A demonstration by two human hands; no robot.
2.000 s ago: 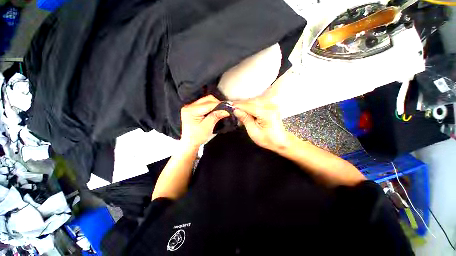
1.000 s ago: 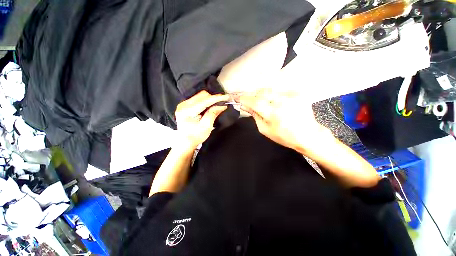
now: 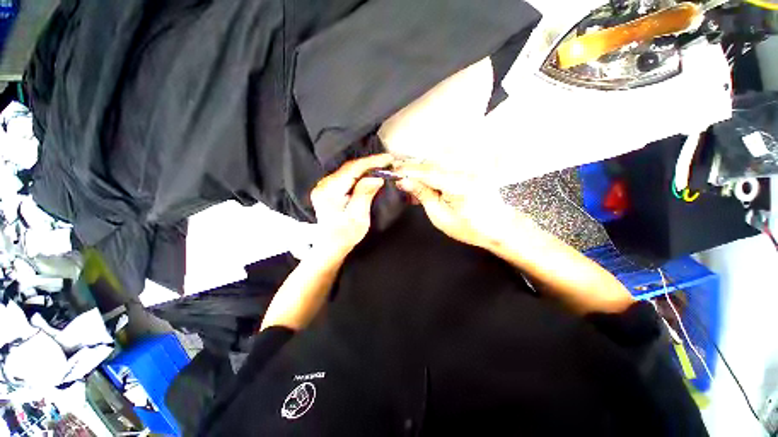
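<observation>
A large black garment (image 3: pixel 188 111) is draped over the white padded board (image 3: pixel 597 128), with folds hanging at the left. My left hand (image 3: pixel 348 201) pinches the garment's near edge between thumb and fingers. My right hand (image 3: pixel 444 201) pinches the same edge just beside it, the fingertips of both hands almost touching. A tiny pale bit shows between the fingertips; what it is cannot be told. The steam iron (image 3: pixel 614 51) with its orange handle rests on the board at the upper right, untouched.
White cloth pieces (image 3: pixel 43 222) are heaped at the left. A blue crate (image 3: pixel 153 371) stands at the lower left, another blue crate (image 3: pixel 687 299) at the lower right. Black cloth (image 3: pixel 222 311) hangs below the board. A white roll (image 3: pixel 746 189) and cables are at the right.
Both hands still hold the garment edge near the same spot; the right hand has drawn slightly down and in. The view has shifted a little, moving the iron up and right in the picture.
</observation>
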